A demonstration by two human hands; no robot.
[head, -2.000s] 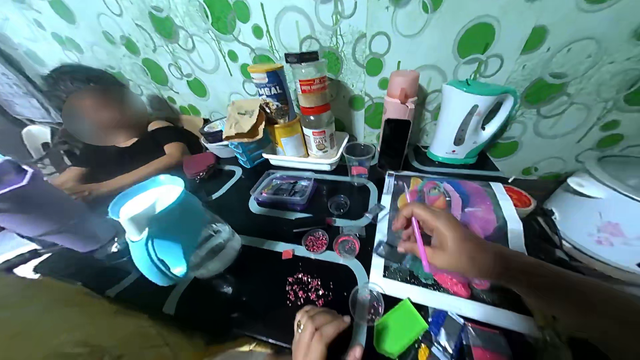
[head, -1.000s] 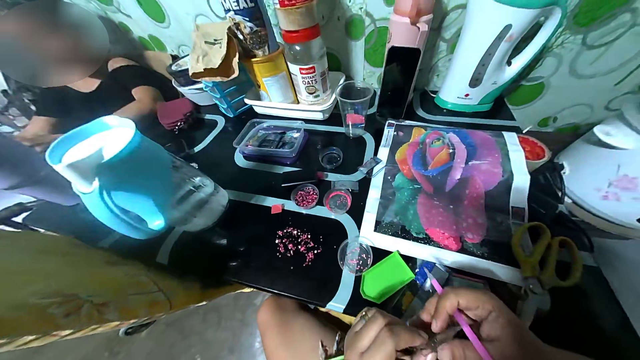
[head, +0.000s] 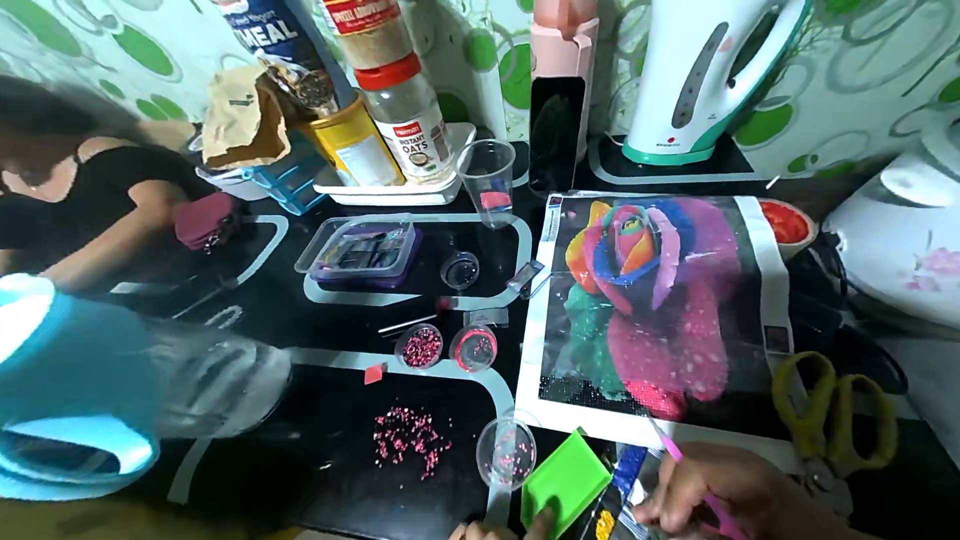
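Observation:
My right hand (head: 697, 487), at the bottom right, holds a pink pen (head: 716, 502) below the rose diamond-painting canvas (head: 645, 300). Only fingertips of my left hand (head: 536, 525) show at the bottom edge, with one finger on the green plastic tray (head: 566, 484). Left of that tray stands a small clear cup (head: 506, 454) with a few pink beads. Loose pink and red beads (head: 409, 442) lie on the black tabletop. Two small round containers, one of pink beads (head: 420, 346) and one red-rimmed (head: 474, 349), sit behind them. A red square piece (head: 375, 373) lies nearby.
Yellow-handled scissors (head: 832, 412) lie right of my right hand. A blue pitcher (head: 75, 390) is at the left. A lidded plastic box (head: 364, 251), an oats jar (head: 412, 120), a clear cup (head: 487, 180) and an electric kettle (head: 697, 82) stand farther back. A person (head: 90, 180) sits at the far left.
My right hand has moved off the canvas to below it, still with the pink pen. My hands were together a second ago and are now apart, my left at the green tray.

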